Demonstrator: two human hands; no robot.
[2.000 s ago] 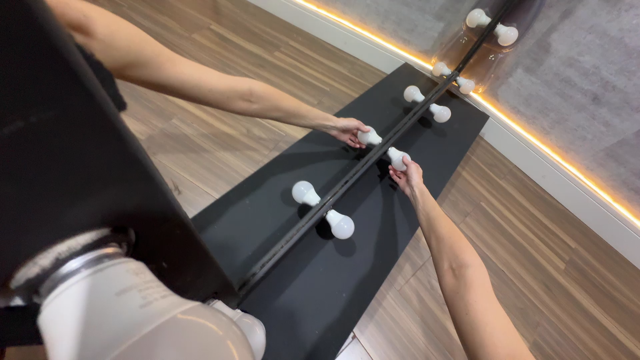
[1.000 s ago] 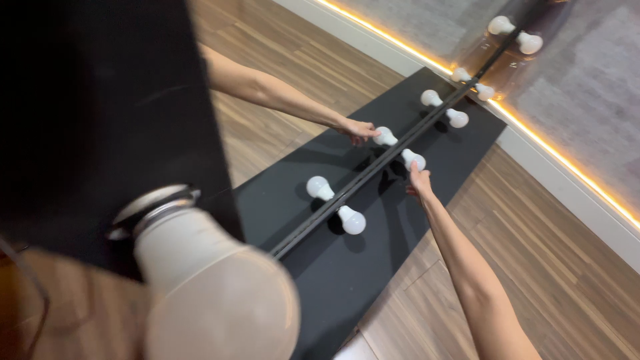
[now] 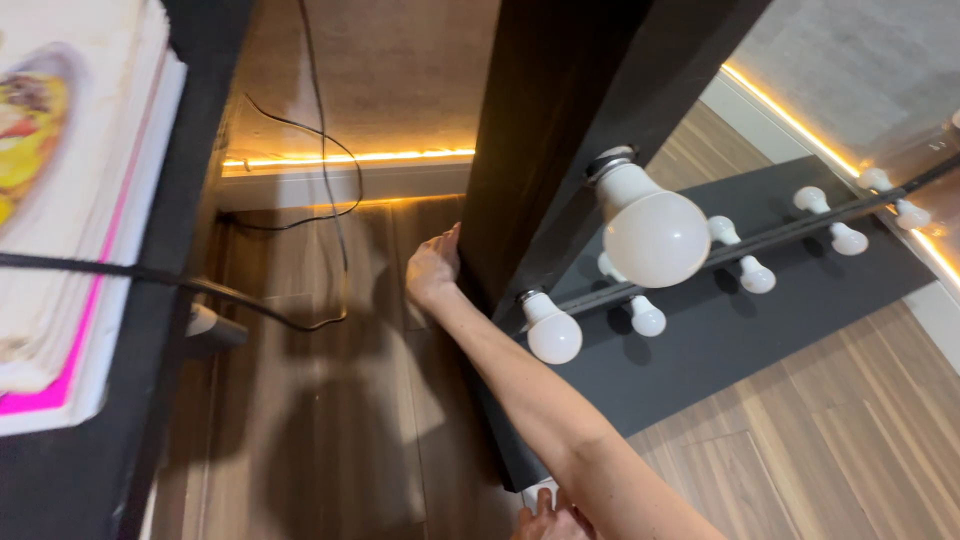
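Note:
My left hand reaches far forward and rests against the outer left side of the tall black frame of a mirror with light bulbs. Its fingertips are partly hidden at the frame's edge. My right hand is low, partly cut off by the bottom border and partly behind the left arm, near the lower corner of the black panel. What it holds is hidden. A large white bulb and a smaller-looking one jut from the frame; more bulbs stand along the mirror's lower edge.
A black surface at left bears a stack of papers or booklets. A black cable crosses from it and loops down to the wood floor. Behind runs a white skirting board with an orange light strip.
The view has swung left. Earlier a hand touched a bulb at the mirror's lower edge, with its reflection opposite; now no hand is at those bulbs, and one touches the frame's outer side.

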